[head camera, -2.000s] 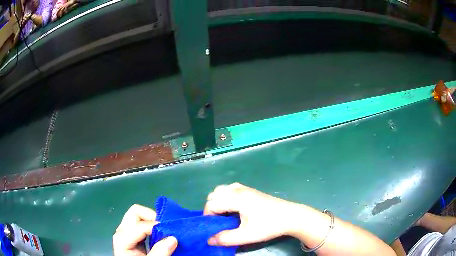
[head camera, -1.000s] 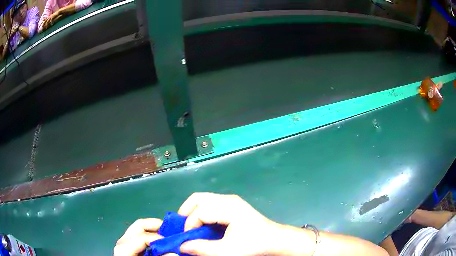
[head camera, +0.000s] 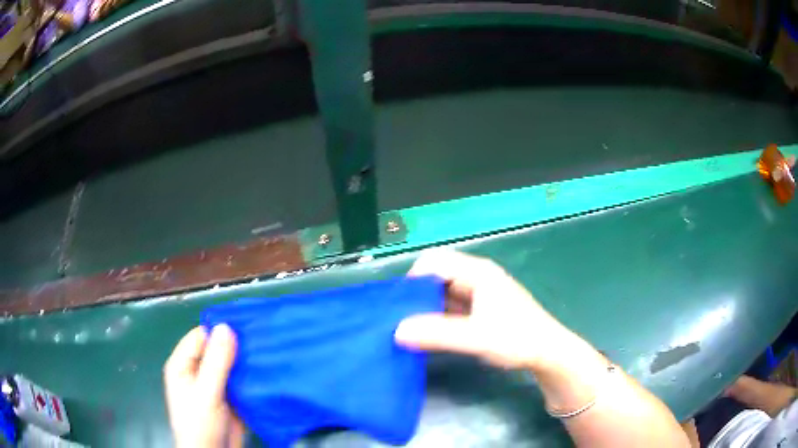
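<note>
A bright blue cloth (head camera: 328,354) is spread open between my two hands, above the glossy green worktop (head camera: 542,289). My left hand (head camera: 203,385) pinches its left edge between thumb and fingers. My right hand (head camera: 477,315) pinches its upper right corner, thumb in front. The lower edge of the cloth hangs loose and curves. A thin bracelet is on my right wrist.
A dark green post (head camera: 346,131) rises from the edging strip (head camera: 525,203), with the conveyor belt (head camera: 499,140) beyond. An orange object (head camera: 776,175) is at far right. A white bottle (head camera: 39,407) is at lower left. A person's arm (head camera: 763,394) shows at lower right.
The cloth was bunched and folded in both hands; now it is opened out wide. My right hand has moved up and right, my left hand slightly left. The view has shifted a little.
</note>
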